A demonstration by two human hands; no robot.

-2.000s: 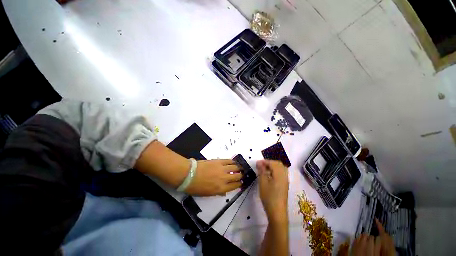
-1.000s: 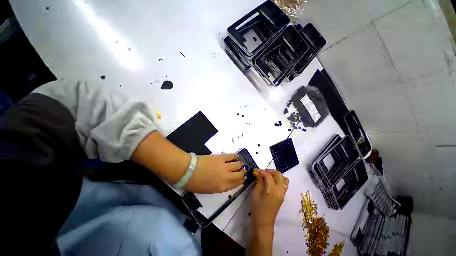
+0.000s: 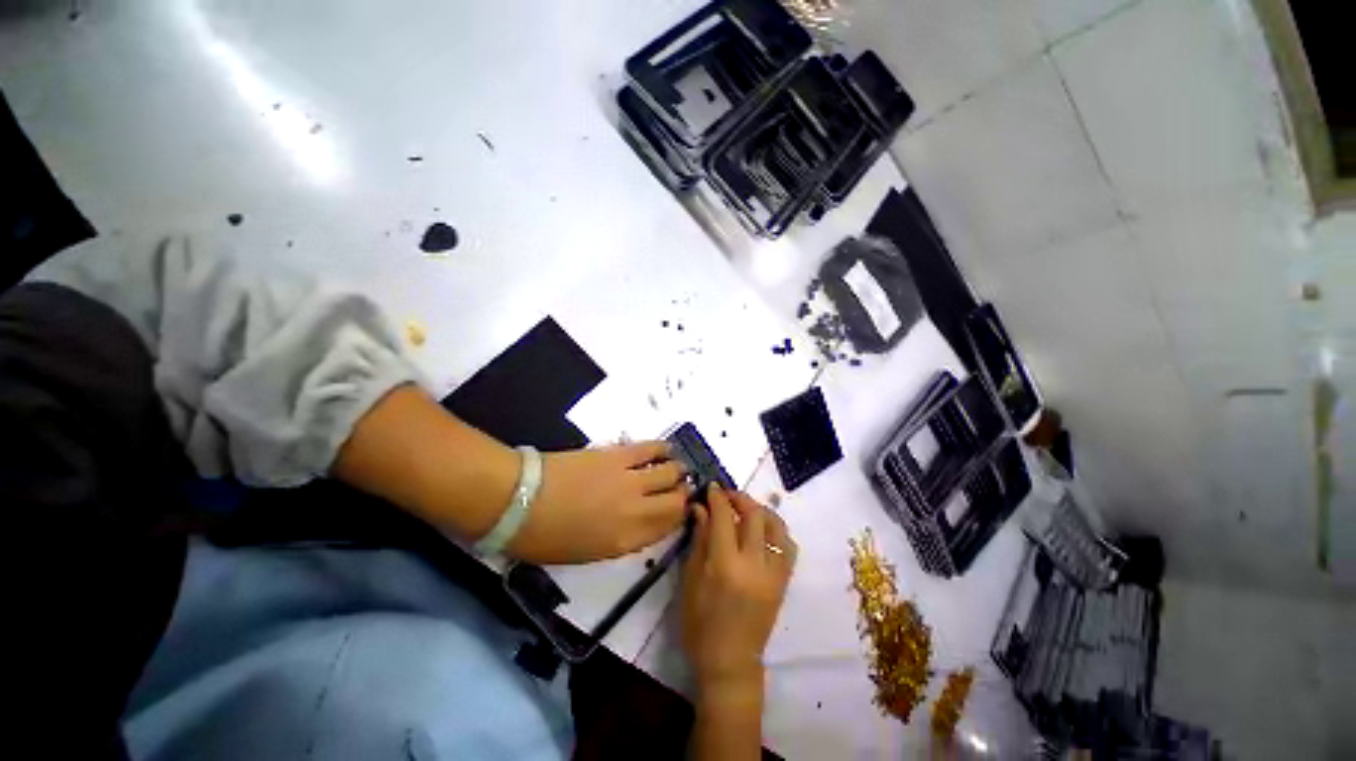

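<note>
A black phone frame (image 3: 640,598) lies slantwise at the bench's near edge, its open middle pale. My left hand (image 3: 602,503), with a bracelet at the wrist, lies over its upper part and holds it by the camera end. My right hand (image 3: 733,572), with a ring, has its fingertips together at the camera end, touching the left fingers. Whether a small part is between them is hidden. A small black dotted parts sheet (image 3: 802,439) lies just beyond. A notched black sheet (image 3: 528,390) lies beside my left forearm.
Stacked black frames (image 3: 781,141) stand by the wall, with more stacks (image 3: 952,473) to the right. A labelled bag of black parts (image 3: 870,295) lies between, loose black bits beside it. A gold heap (image 3: 897,647) and racked cases (image 3: 1083,647) are at the lower right.
My right hand has turned and closed in on the camera end, against my left fingers. The other person's hand at the lower right has gone from view. The view has shifted slightly.
</note>
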